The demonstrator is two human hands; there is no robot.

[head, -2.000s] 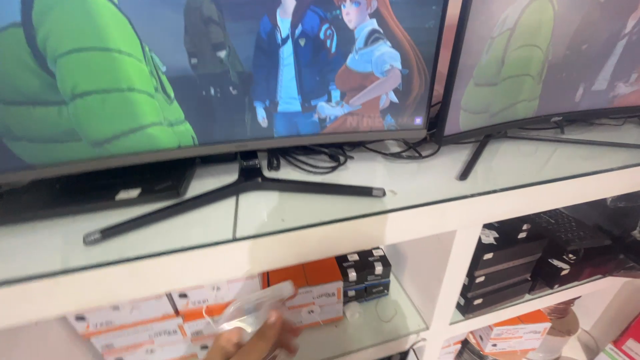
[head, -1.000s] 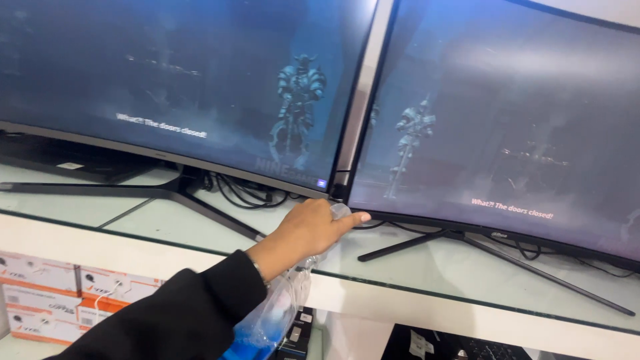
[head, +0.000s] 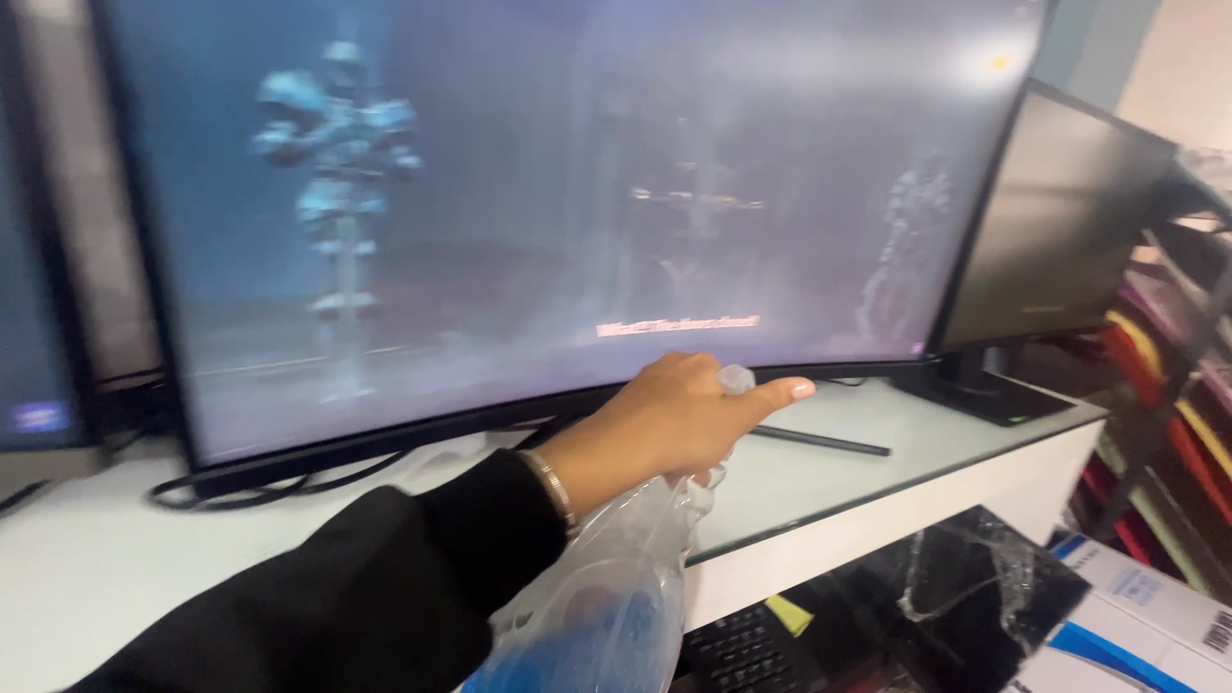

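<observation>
My left hand (head: pixel 688 414), in a black sleeve with a metal bracelet at the wrist, is closed on the neck of a clear plastic bag (head: pixel 616 568). Something blue shows through the bag's lower part, though its shape is unclear. The hand is in front of the bottom edge of a large curved monitor (head: pixel 539 221), whose lit screen shows a dim armoured figure and a blurred caption. My right hand is out of view.
The monitor stands on a white glass-topped shelf (head: pixel 828 472) with black cables (head: pixel 337 476) behind. To the right is a smaller dark monitor (head: pixel 1068 212). Below are a black keyboard (head: pixel 741 654), clear wrapping and white-and-blue boxes (head: pixel 1145 597). Coloured items fill a rack (head: pixel 1174 414) at far right.
The view has swung right along the monitors. My left hand and the bag have moved right, from between two monitors to before the right-hand one.
</observation>
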